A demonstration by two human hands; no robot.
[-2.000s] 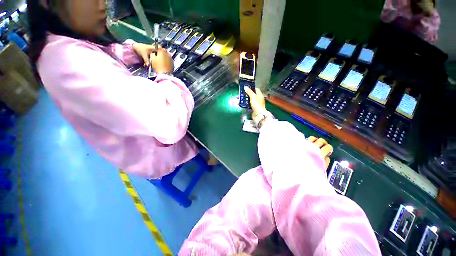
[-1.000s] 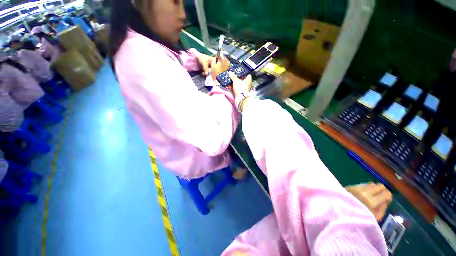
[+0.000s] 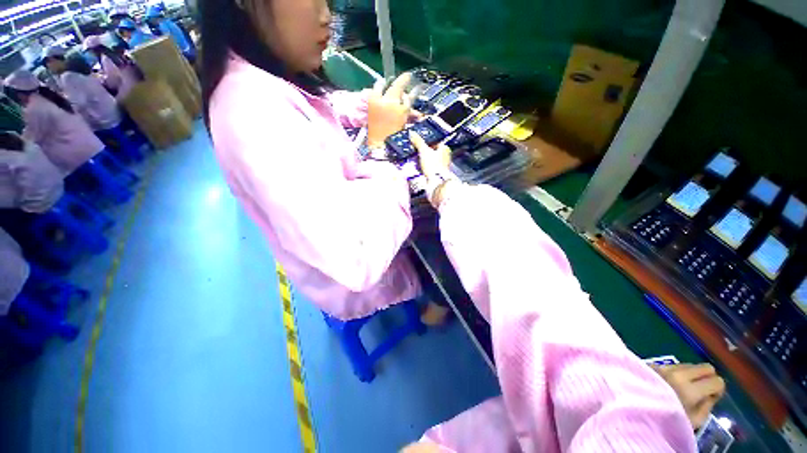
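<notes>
My right hand reaches far out to the left, over the neighbour's work area. It grips an open flip phone by the keypad half, thumb on the keys. The phone's screen half, with a dark display, points to the upper right. My left hand is at the lower right, its wrist hidden behind my right sleeve. Its fingers are bent; whether it holds anything cannot be told. A small white-edged piece shows beside it. A phone back with a labelled battery lies just below it, partly cut off.
A person in a pink smock sits close at the left, a raised hand near the phone. Open phones and a clear tray lie beyond. Lit phones fill a tray at the right. A blue pen and a pale post are nearby.
My right hand has carried the phone left and away to the neighbour's area. The neighbour's hand has risen. The view has turned left; a white-edged piece now shows by my left hand.
</notes>
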